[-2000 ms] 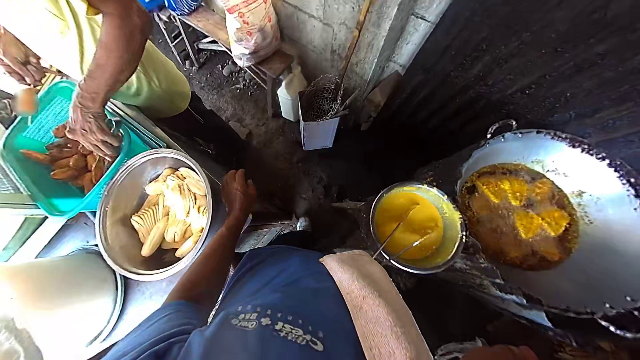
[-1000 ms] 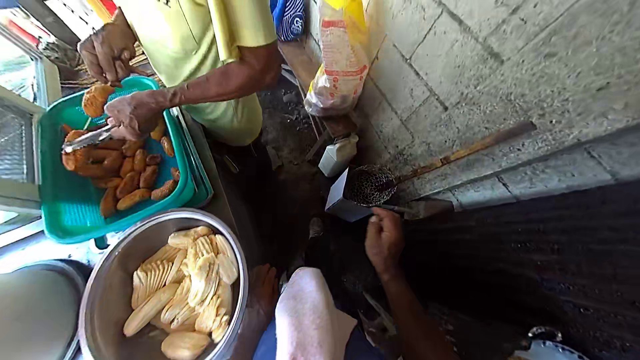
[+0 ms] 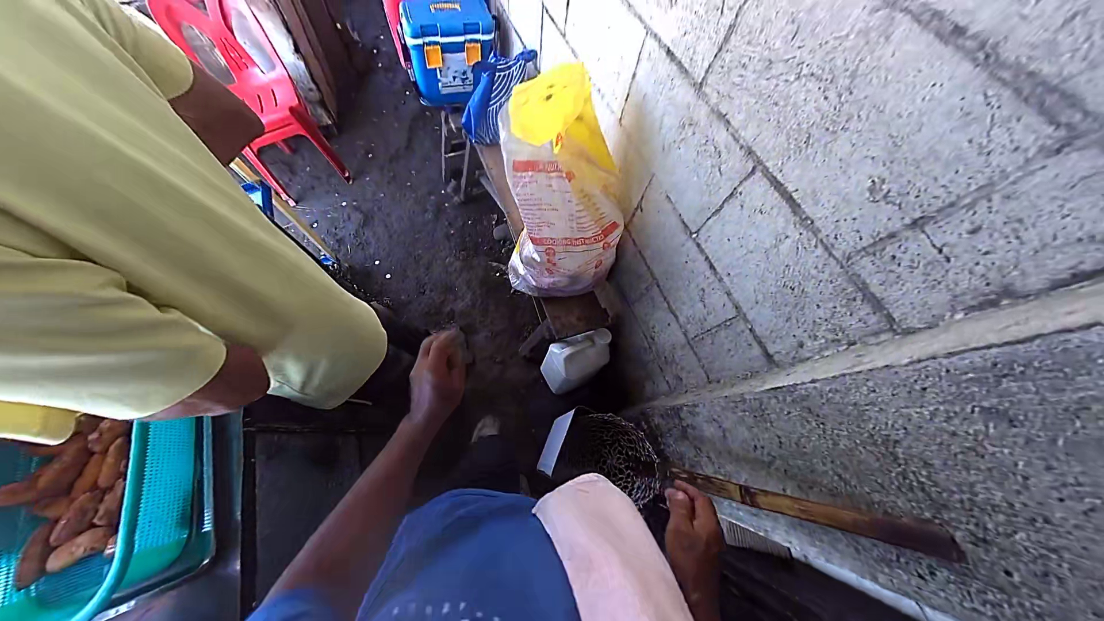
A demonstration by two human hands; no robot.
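Observation:
My left hand (image 3: 438,373) is out in front over the dark floor, its fingers curled; whether it holds anything is unclear. My right hand (image 3: 693,526) is low on the right, beside the wooden handle (image 3: 819,512) of a wire mesh strainer (image 3: 614,455). Whether its fingers grip something there cannot be told. The strainer's mesh end rests at a white open container (image 3: 556,442), and its handle leans along the block wall. A white plastic jug (image 3: 576,360) lies tilted just beyond the container.
A person in yellow (image 3: 172,224) stands at left by a teal basket (image 3: 129,517) of fried food (image 3: 82,500). Farther off are a red plastic chair (image 3: 250,78), a blue cooler box (image 3: 448,47) and a printed sack (image 3: 561,198) on a bench. A block wall (image 3: 776,172) bounds the right.
The view has swung far round; the bowl of sliced food and the frying pan are out of it. My left hand is now raised forward, away from the bowl's side.

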